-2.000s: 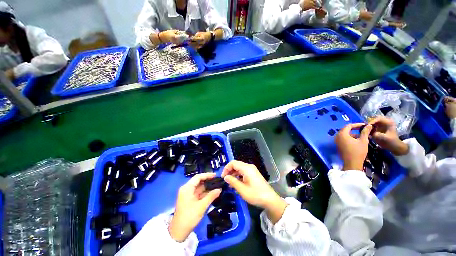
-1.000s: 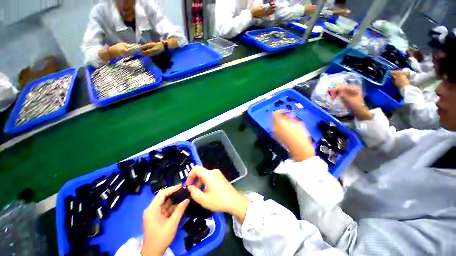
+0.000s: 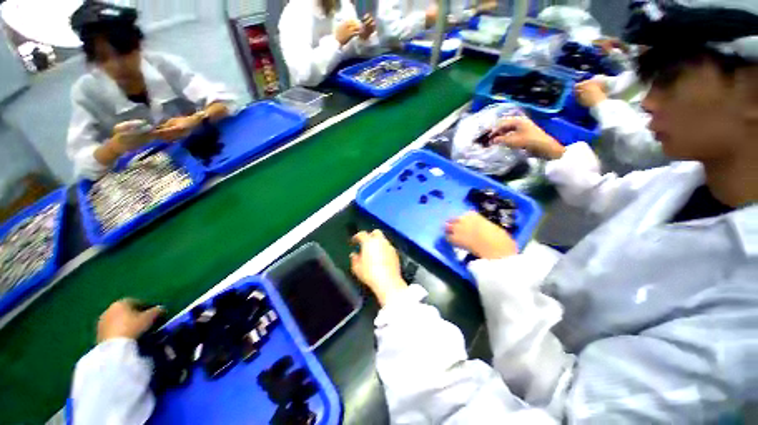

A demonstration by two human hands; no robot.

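Observation:
A blue tray (image 3: 325,387) in front of me holds a heap of black housings (image 3: 218,332), some with a silver-white band. My left hand (image 3: 126,320) is at the tray's far left edge, fingertips against dark parts; blur hides whether it grips one. My right hand (image 3: 378,264) is over the bench just right of the clear tub (image 3: 314,292), which holds small dark parts. A dark spot shows by its fingertips; I cannot tell whether it is held.
A neighbour (image 3: 657,307) sits close on the right, one hand over their blue tray (image 3: 391,187) and the other by a crumpled clear bag (image 3: 490,137). The green belt (image 3: 274,191) runs beyond. Workers sit across it with trays of silver-white parts (image 3: 137,195).
My hands were together on a black housing over the tray; now they are apart, left at the tray's far left, right beyond the tub. The view has swung right. The neighbour's hands have also separated.

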